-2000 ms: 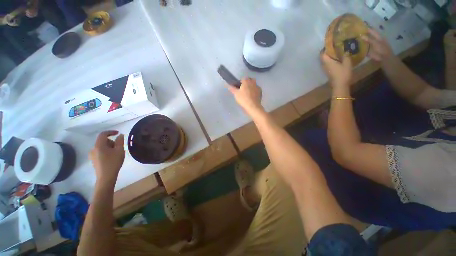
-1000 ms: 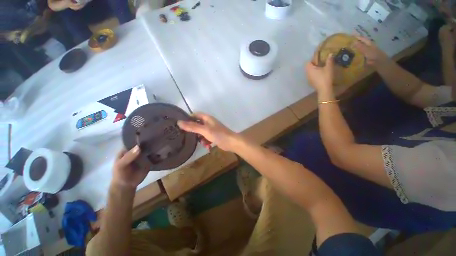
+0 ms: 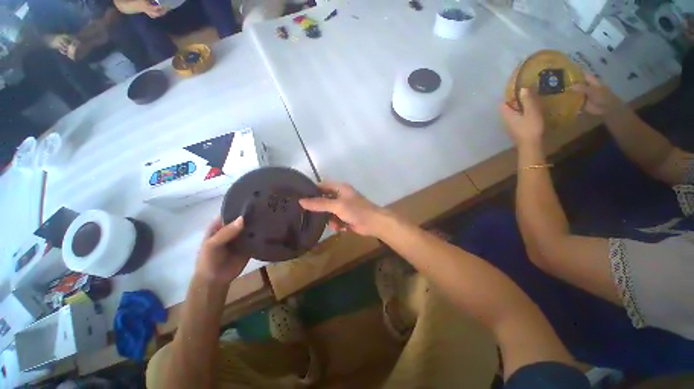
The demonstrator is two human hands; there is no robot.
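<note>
A dark brown round base shell (image 3: 266,220) is held up over the bench's front edge, its flat face with small holes and marks turned to me. My left hand (image 3: 222,247) grips its lower left rim, thumb on the face. My right hand (image 3: 346,209) holds its right side, fingers reaching onto the face. What is behind the shell is mostly hidden, and I cannot tell if my right hand holds anything else.
A white retail carton (image 3: 202,169) lies behind the shell. White appliance bodies stand at the left (image 3: 99,243) and centre (image 3: 421,95). Blue cloth (image 3: 139,323) and open white boxes are front left. At right, a person holds a tan shell (image 3: 563,106).
Since two seconds ago, both hands have taken hold of the dark shell and lifted it from the bench. In the last second it has turned slightly. The neighbour's tan shell has also turned.
</note>
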